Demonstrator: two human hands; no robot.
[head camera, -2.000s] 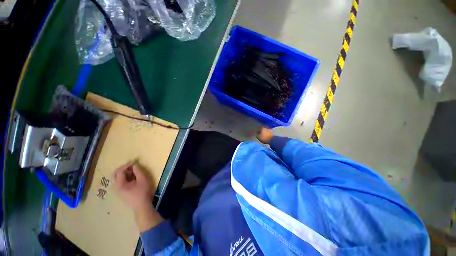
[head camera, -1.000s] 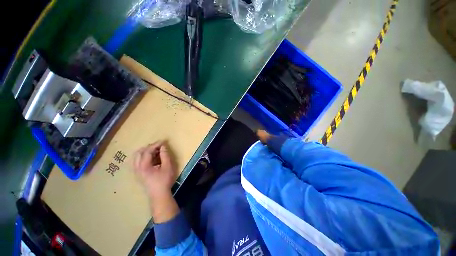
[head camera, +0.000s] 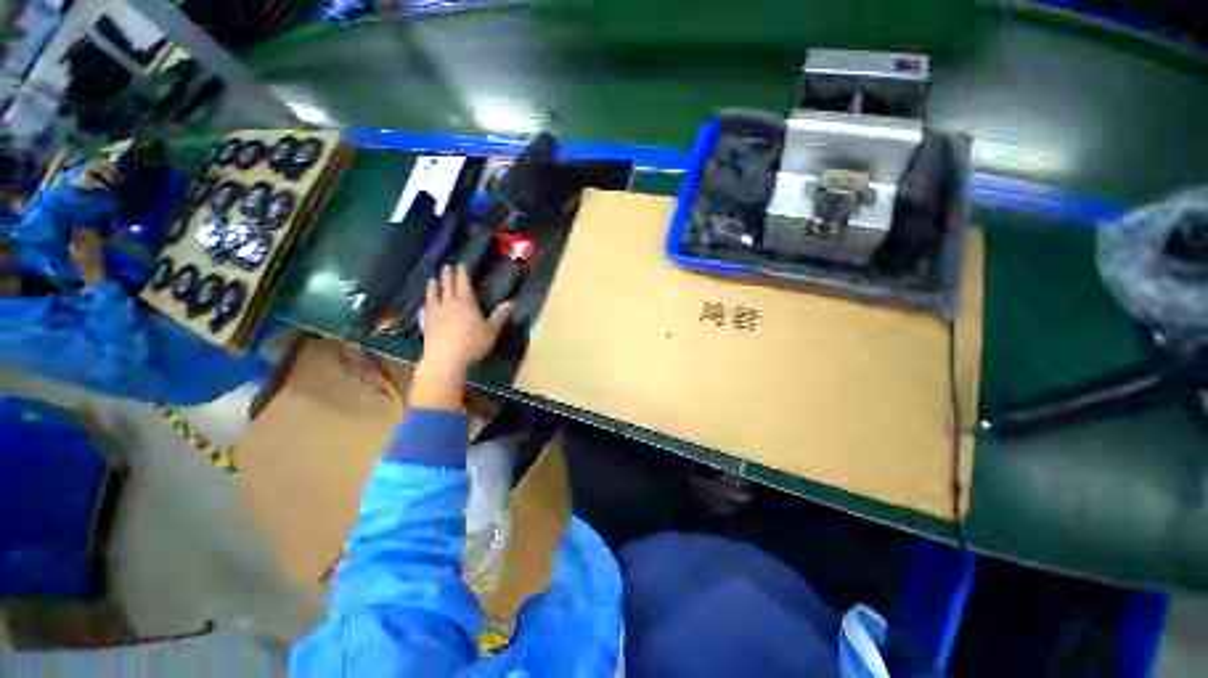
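My left hand is bare, with its fingers spread, over the near part of a pile of black strips at the left of the bench. I cannot tell if the fingertips touch a strip. A red label lies among the dark parts just beyond the hand. My right hand is not in view. The tan cardboard sheet lies right of the pile. The electric screwdriver lies on the bench at the right, its bit pointing left.
The silver screw feeder stands in the blue-rimmed parts tray at the cardboard's back. A clear plastic bag lies far right. A board of round black parts and another person's blue sleeve are at the left.
The view has swung left. My left hand has moved from over the cardboard to the strip pile and its fingers have opened. My right hand and the blue bin have left view.
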